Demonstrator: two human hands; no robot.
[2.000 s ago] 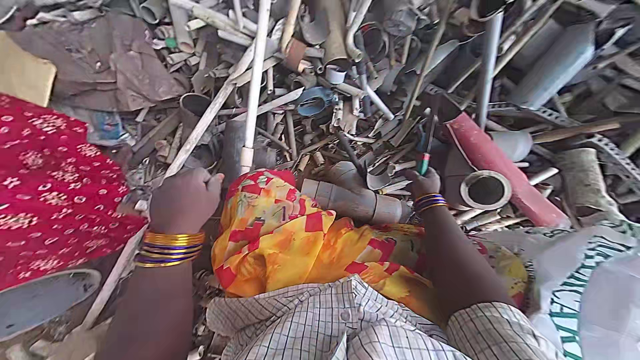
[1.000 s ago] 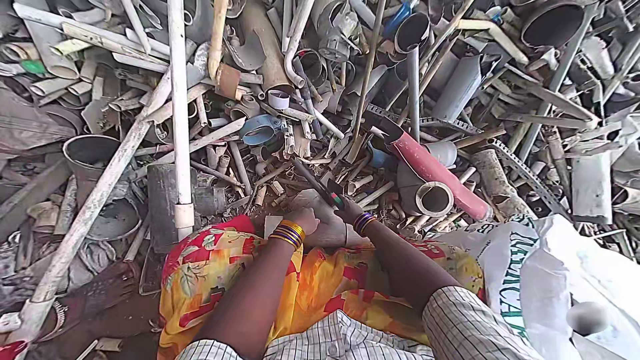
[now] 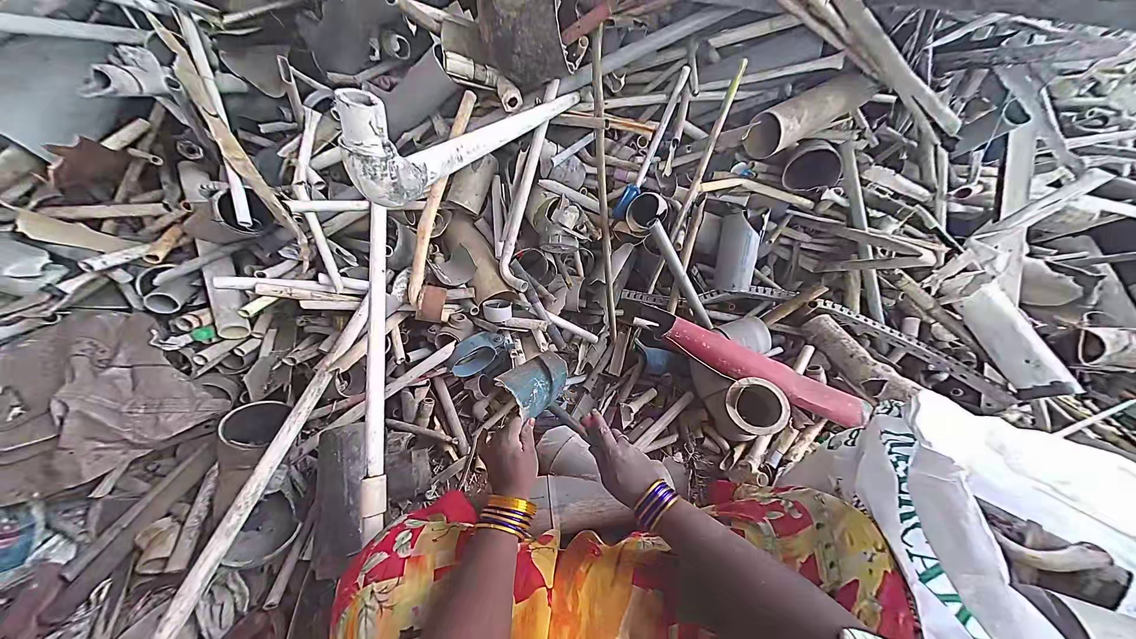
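My left hand (image 3: pixel 510 457), with gold-coloured bangles, grips the lower edge of a curved blue-grey pipe piece (image 3: pixel 532 383). To its right, my right hand (image 3: pixel 626 461), with purple and gold bangles, holds a thin dark tool (image 3: pixel 566 417) whose far end meets the pipe piece. The tool's handle is hidden by the hand, and its exact kind cannot be told. Below and between both hands lies a large grey-brown pipe fitting (image 3: pixel 577 501), close to the patterned red and yellow cloth (image 3: pixel 612 577) over my lap.
Scrap plastic pipes surround the hands. A long white pipe with an elbow (image 3: pixel 377 169) stands out at the left. At the right are a red split pipe (image 3: pixel 763 368), a round pipe end (image 3: pixel 757 406) and a white printed sack (image 3: pixel 905 497). Brown cloth (image 3: pixel 106 399) lies far left.
My left hand has come from the long white pipe to beside my right hand. The blue-grey piece is now in my left hand. The view has swung markedly.
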